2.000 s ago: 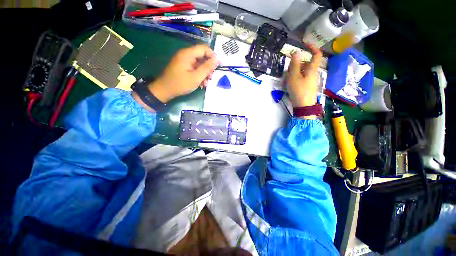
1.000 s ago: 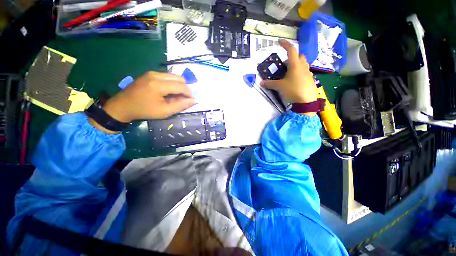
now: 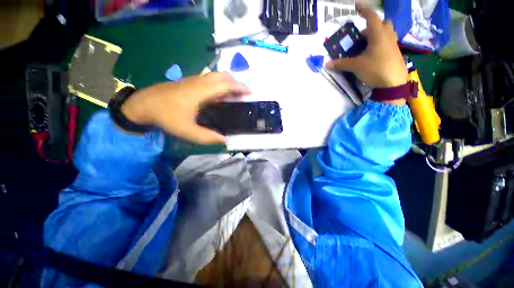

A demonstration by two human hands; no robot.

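My left hand (image 3: 183,107) is around the left end of the opened phone body (image 3: 242,117), a black slab at the front edge of the white paper. Its thumb is at the near edge and its fingers reach over the far edge; the left end is hidden. My right hand (image 3: 379,59) holds a black inner cover (image 3: 345,41) with a pale square between thumb and fingers, above the right part of the paper.
Blue picks (image 3: 240,61) and thin tweezers (image 3: 341,84) lie on the paper. Black modules (image 3: 289,16) are at its top. A yellow-orange screwdriver (image 3: 424,107) and blue parts bin (image 3: 420,22) are right. A multimeter (image 3: 48,107) and perforated plate (image 3: 94,68) are left.
The right hand has picked up the black inner cover. The left hand has come down from the top of the paper onto the phone body. The camera view has shifted.
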